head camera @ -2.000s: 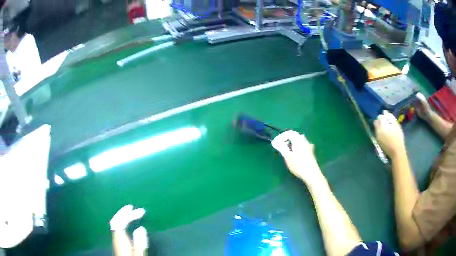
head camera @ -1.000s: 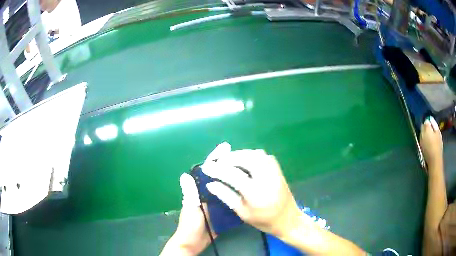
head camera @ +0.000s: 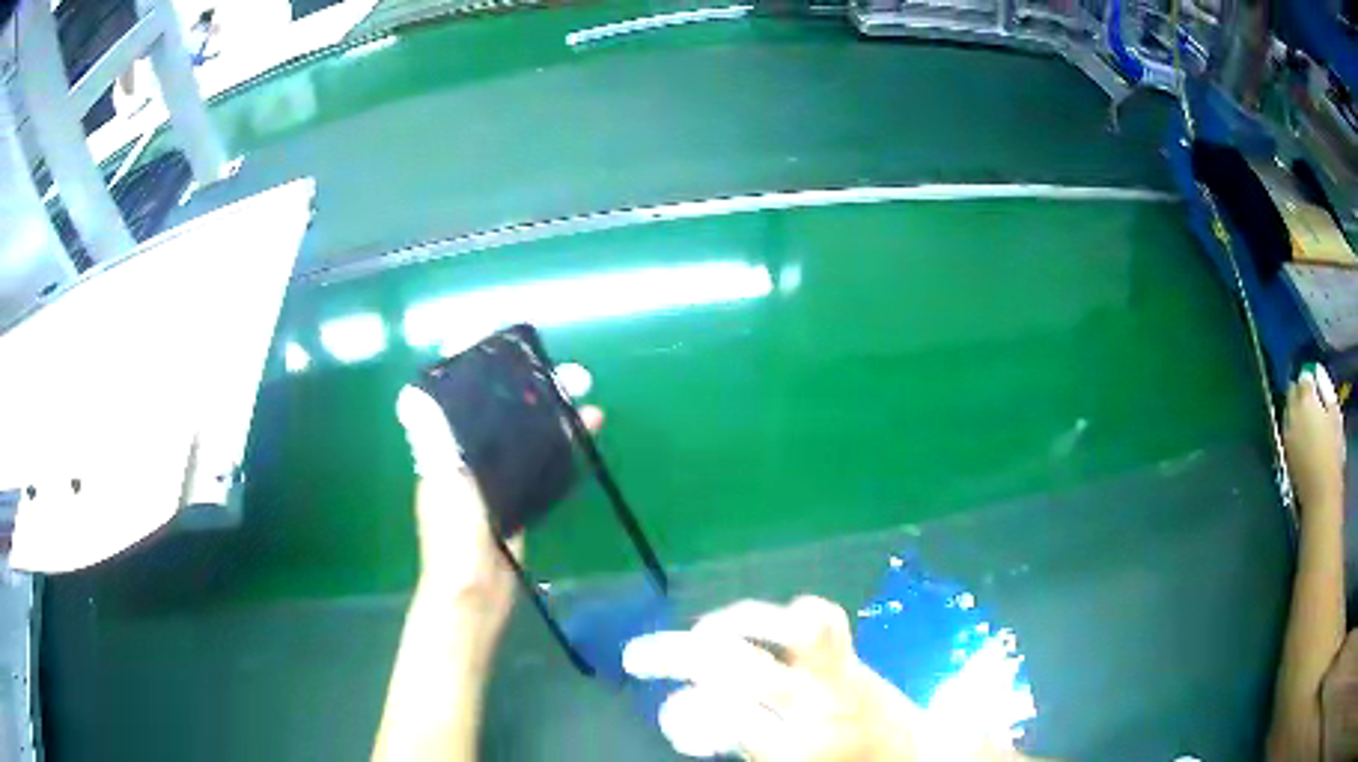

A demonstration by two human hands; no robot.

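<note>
A phone middle frame (head camera: 514,424) is held tilted above the green belt, its dark plate at the upper end and its open rim towards me. My left hand (head camera: 462,506), with white finger cots, grips it around the plate end. My right hand (head camera: 760,677) is at the frame's lower end, its fingers on a blurred piece of blue film (head camera: 614,628). Whether the film still touches the frame I cannot tell. A crumpled bright-blue film pile (head camera: 931,633) lies on the mat beside my right hand, partly hidden by it.
A white fixture plate (head camera: 142,357) stands at the left. A glossy green belt (head camera: 923,343) with a pale rail runs across the middle. At the right edge are a blue press fixture (head camera: 1244,283) and another worker's arm (head camera: 1314,491).
The frame has moved up and left in my left hand, and its dark plate is now uncovered. My right hand has moved down from the plate with blue film at its fingers.
</note>
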